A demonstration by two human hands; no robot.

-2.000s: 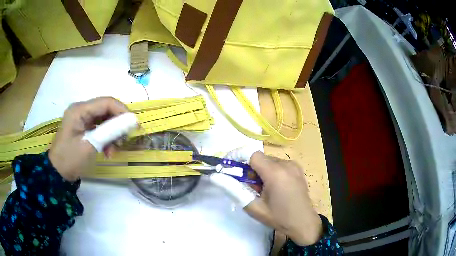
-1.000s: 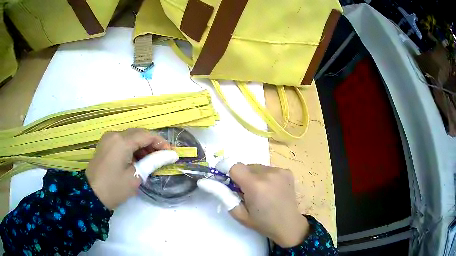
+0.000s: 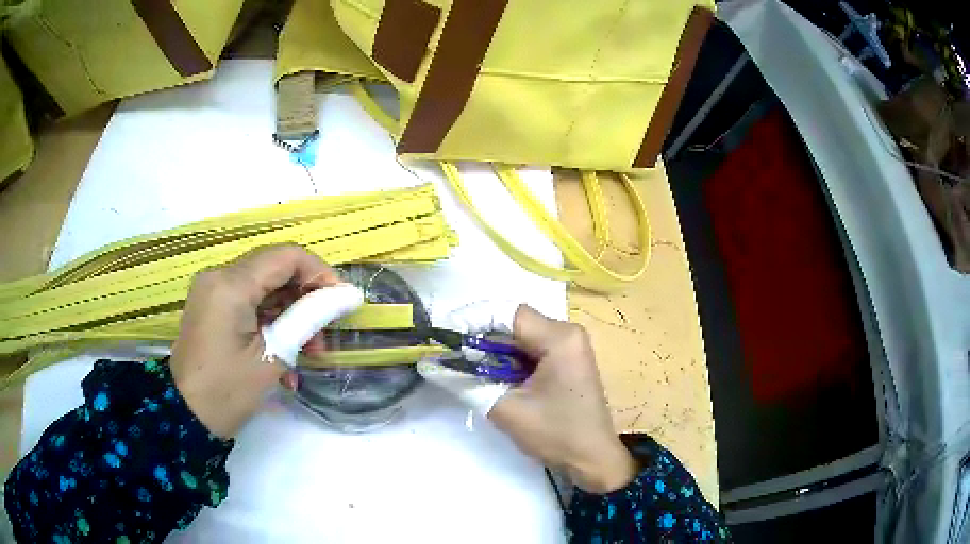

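Note:
My left hand [image 3: 250, 335], with a white wrap on the thumb, holds two yellow straps [image 3: 385, 317] whose ends stick out to the right over a round clear-rimmed container [image 3: 372, 409]. My right hand [image 3: 553, 388], also with white wraps, holds purple-handled thread snips [image 3: 495, 359]. The blades point left at the tip of the lower strap; whether they touch it is blurred. Thread bits lie in the container. A bundle of yellow straps [image 3: 319, 225] lies behind my left hand.
A yellow bag body [image 3: 564, 90] with brown bands stands at the back, its strap loops [image 3: 542, 239] on the table. Another yellow bag [image 3: 96, 53] is at back left. A webbing tab [image 3: 297, 106] hangs near it. White paper [image 3: 160, 149] covers part of the table. A red item [image 3: 782, 266] is at right.
Since the oldest frame, my left hand has moved right and down, nearer the strap ends. Since one second ago, it has shifted slightly left, and the snips' blades have spread apart.

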